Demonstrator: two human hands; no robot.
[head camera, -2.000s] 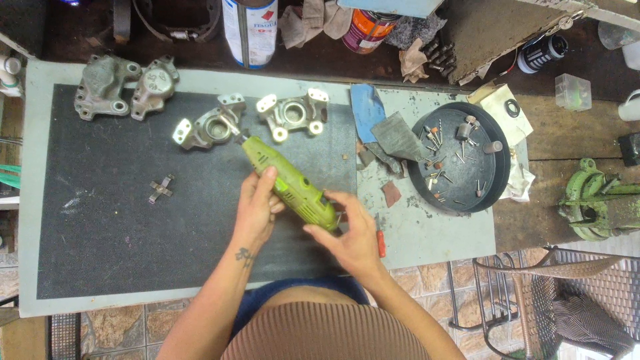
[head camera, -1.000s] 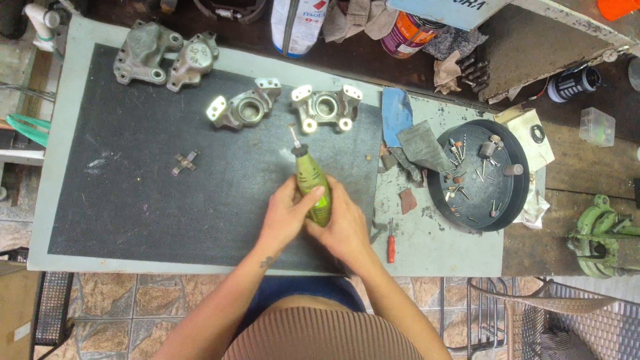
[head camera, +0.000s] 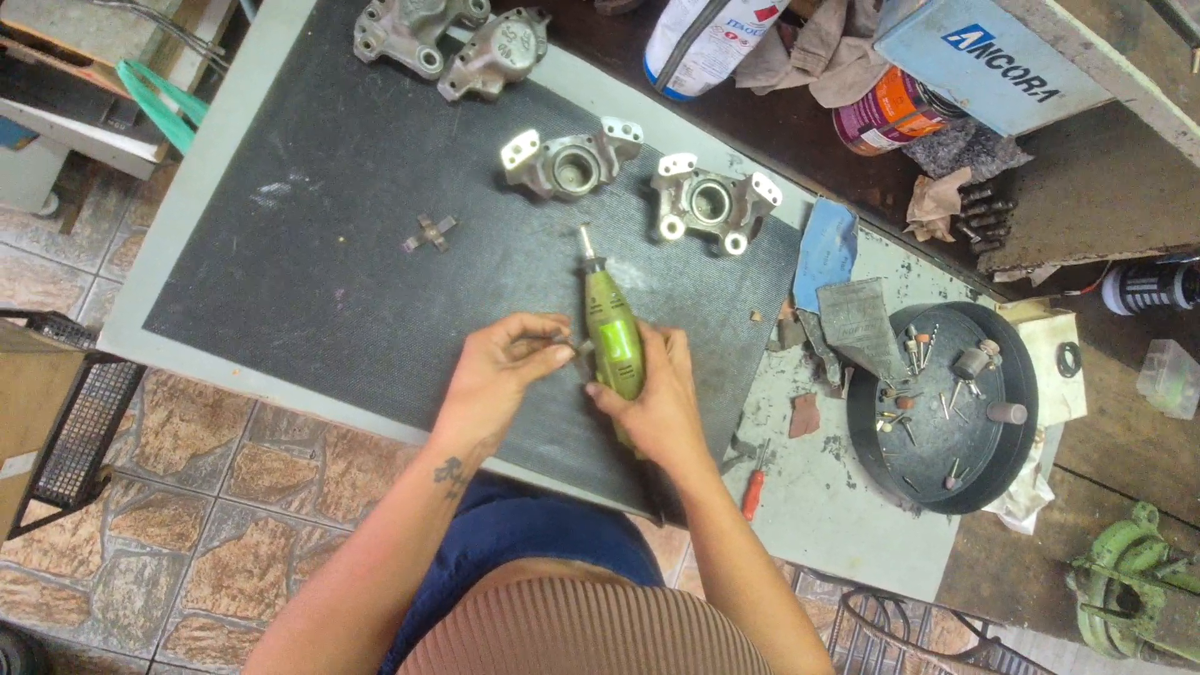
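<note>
A green rotary tool (head camera: 616, 342) lies in my right hand (head camera: 664, 389), its bit pointing away from me over the black mat. My left hand (head camera: 511, 361) is just left of the tool body, thumb and forefinger pinching a small dark piece that I cannot identify. Beyond the tip are two metal caliper halves, one (head camera: 572, 169) at the upper middle and one (head camera: 714, 202) to its right. A small cross-shaped metal piece (head camera: 430, 232) rests on the mat to the left. Two more metal caliper parts (head camera: 412, 33) (head camera: 497, 56) stand at the mat's far edge.
Right of the mat (head camera: 319, 281) are sandpaper pieces (head camera: 855, 323), a red-handled screwdriver (head camera: 754, 492) and a round black tray (head camera: 862, 459) with several rotary bits. A spray can (head camera: 708, 42), an orange-and-purple can (head camera: 891, 108) and a blue box stand behind. A green cast-metal tool (head camera: 1120, 581) sits at the lower right.
My left hand has come off the rotary tool, which both hands held a second ago, and now pinches a small piece beside it. The view has turned and moved closer.
</note>
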